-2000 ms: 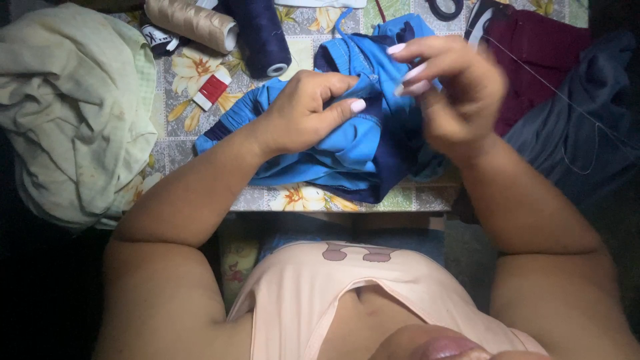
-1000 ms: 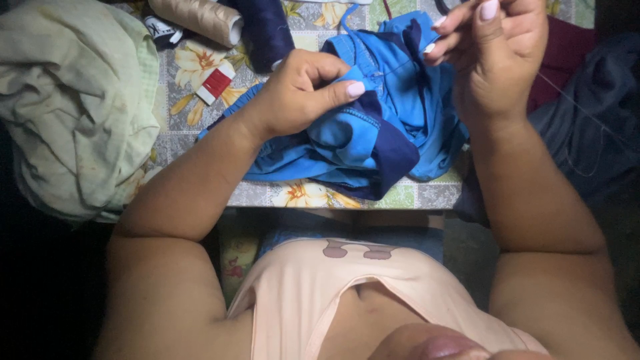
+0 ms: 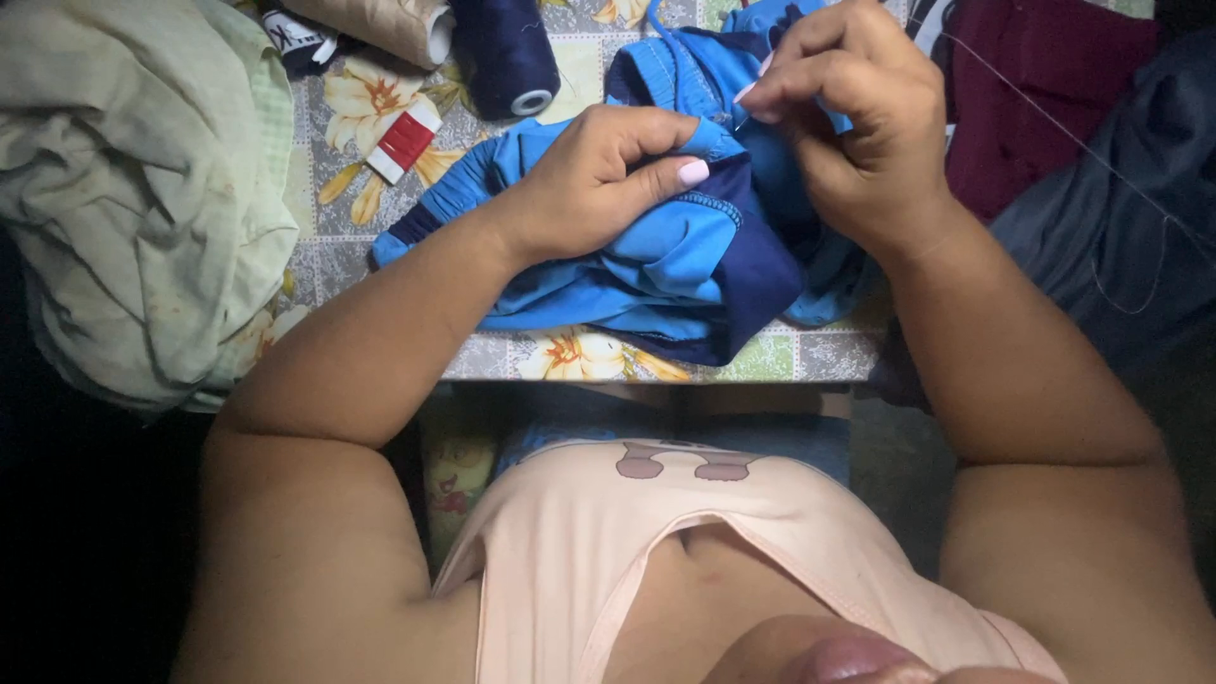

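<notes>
A blue garment with navy panels [image 3: 655, 256] lies bunched on the table. My left hand [image 3: 608, 180] pinches a fold of it between thumb and forefinger, beside a stitched seam. Just to the right, my right hand [image 3: 845, 114] has its thumb and fingertips closed on a thin sewing needle [image 3: 741, 123], whose tip shows near the fold; most of it is hidden by the fingers. A blue cord [image 3: 665, 38] runs up from the garment's gathered edge.
Beige [image 3: 380, 24] and navy [image 3: 503, 57] thread cones lie at the back, near a small card wound with red thread [image 3: 404, 142]. Pale cloth [image 3: 142, 190] is heaped left. Maroon [image 3: 1026, 104] and dark blue-grey fabric [image 3: 1111, 209] lie right, with a loose pale thread [image 3: 1054, 109] across them.
My right hand was raised away from the fold a second ago and has come back down close to it. My left hand still pinches the blue garment.
</notes>
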